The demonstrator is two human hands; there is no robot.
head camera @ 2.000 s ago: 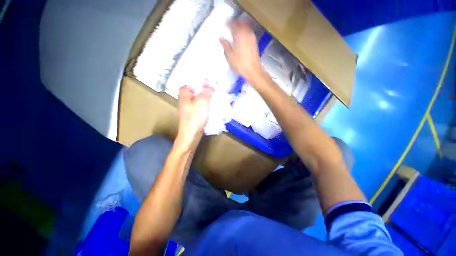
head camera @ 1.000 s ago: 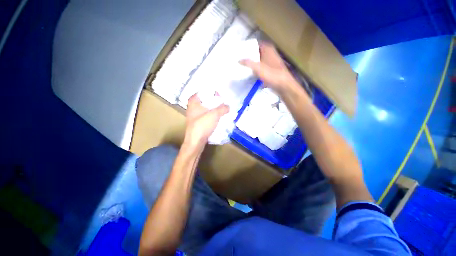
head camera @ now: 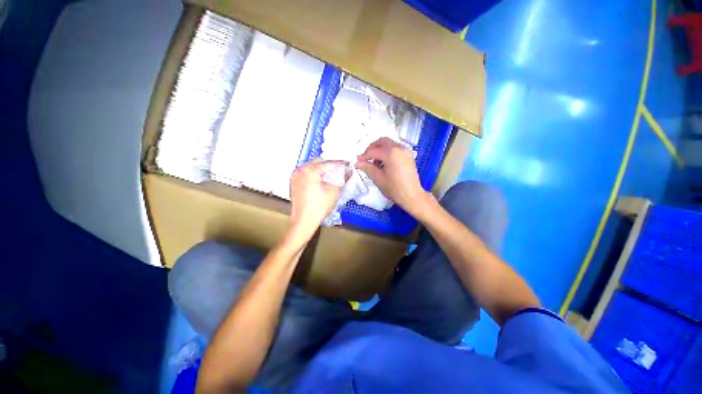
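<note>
My left hand (head camera: 314, 192) and my right hand (head camera: 391, 171) are close together over the front left part of the blue basket (head camera: 384, 222). The fingers of both hands pinch a thin, crinkled clear plastic bag (head camera: 336, 176) between them. Whether a part is inside it cannot be told. Loose white parts (head camera: 348, 121) lie in the basket, with crinkled clear plastic at its back right. The basket sits in the right side of the open cardboard carton (head camera: 223, 215).
Packed white rows (head camera: 202, 100) and a flat white divider (head camera: 265, 115) fill the carton's left. A long flap (head camera: 362, 38) stands along its back. A pale panel (head camera: 96, 115) is at left. Blue bins (head camera: 662, 265) on a wooden pallet (head camera: 616, 258) stand right.
My hands have come together from the white divider area to over the basket, now pinching the clear bag. The view has shifted, so the carton appears turned and further left.
</note>
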